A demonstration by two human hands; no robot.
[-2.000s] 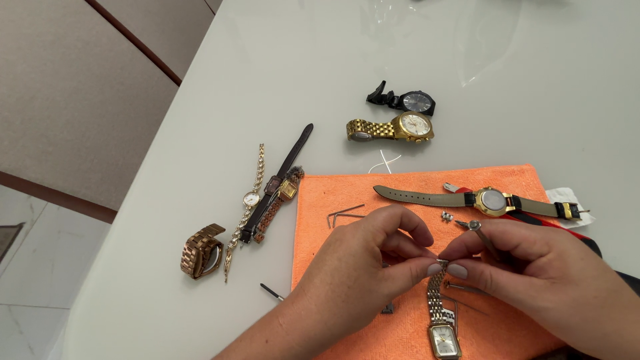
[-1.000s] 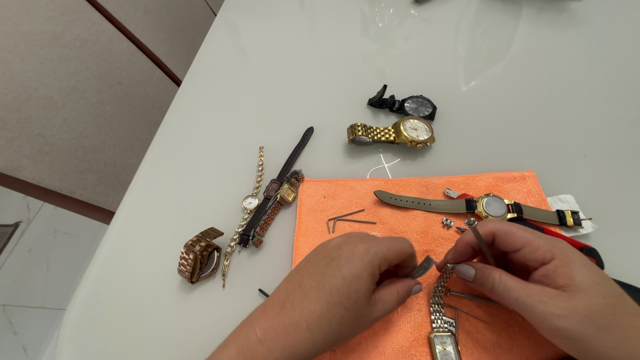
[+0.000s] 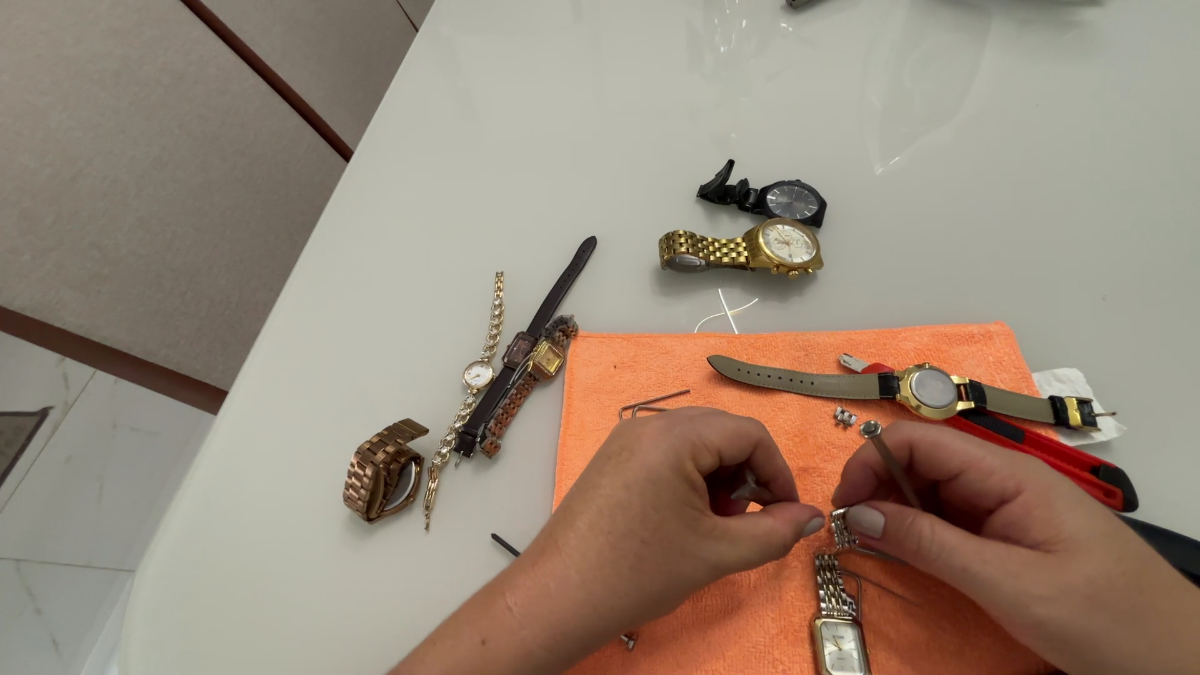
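A two-tone watch with a rectangular face (image 3: 840, 647) lies on the orange cloth (image 3: 647, 361), its metal bracelet reaching up toward the hands. My right hand (image 3: 975, 534) pinches a bracelet end (image 3: 841, 528) between thumb and forefinger, with a thin metal tool (image 3: 891, 464) held along the fingers. My left hand (image 3: 703, 497) is close beside it, thumb and forefinger together at the fingertips; a small metal piece (image 3: 747, 489) shows inside its curled fingers. Loose bracelet links (image 3: 845, 416) lie just beyond the right hand. Whether the bracelet is parted between its two visible sections cannot be told.
A strap watch (image 3: 930, 390) lies face down over a red utility knife (image 3: 1050, 450). L-shaped wires or keys (image 3: 656, 403) rest on the cloth. Gold (image 3: 787, 246) and black (image 3: 793, 202) watches lie behind; several more, including a rose-gold one (image 3: 382, 473), lie left.
The flat metal tool that stuck out from my left fingers one second ago is now mostly hidden in that hand. The left fingertips have moved nearer the right hand.
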